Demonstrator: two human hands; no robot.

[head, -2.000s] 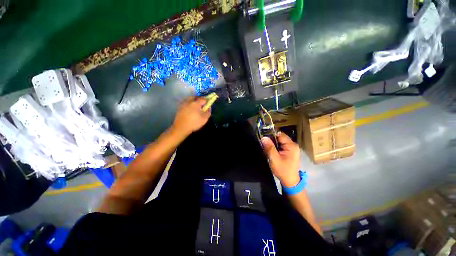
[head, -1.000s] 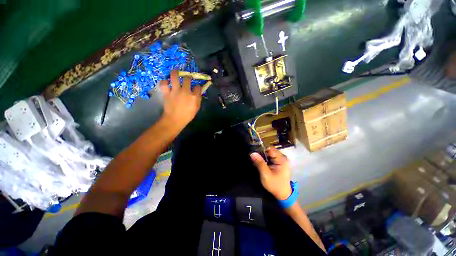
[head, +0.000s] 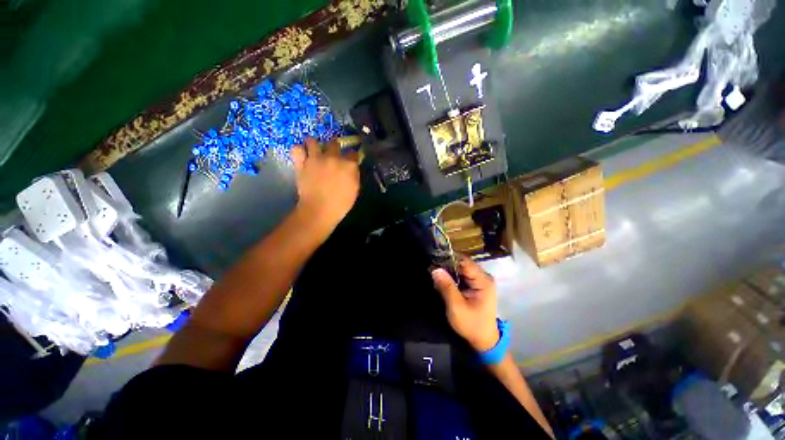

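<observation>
A loose pile of blue disc components (head: 262, 127) with thin wire legs lies on the dark green bench. My left hand (head: 327, 179) is at the pile's right edge, with the yellow-handled pliers (head: 348, 142) in it; its fingertips reach down at the components, and whether they pinch one is hidden. My right hand (head: 467, 296) holds the dark soldering iron (head: 445, 258) in front of my body, below the bench edge. A pale cable loops from the iron up to the dark solder feeder (head: 456, 129) with its brass-coloured mechanism.
White socket units (head: 53, 206) with bagged cords are stacked at the left. A thin dark rod (head: 184, 189) lies left of the pile. A dark iron stand (head: 383, 142) stands beside the feeder. Another bagged unit (head: 606, 121) lies at the right. A carton (head: 564, 215) is below the bench.
My left hand has moved up from the bench's front edge to the pile's right side, with the pliers still in it. My right hand with the iron has moved slightly lower and left.
</observation>
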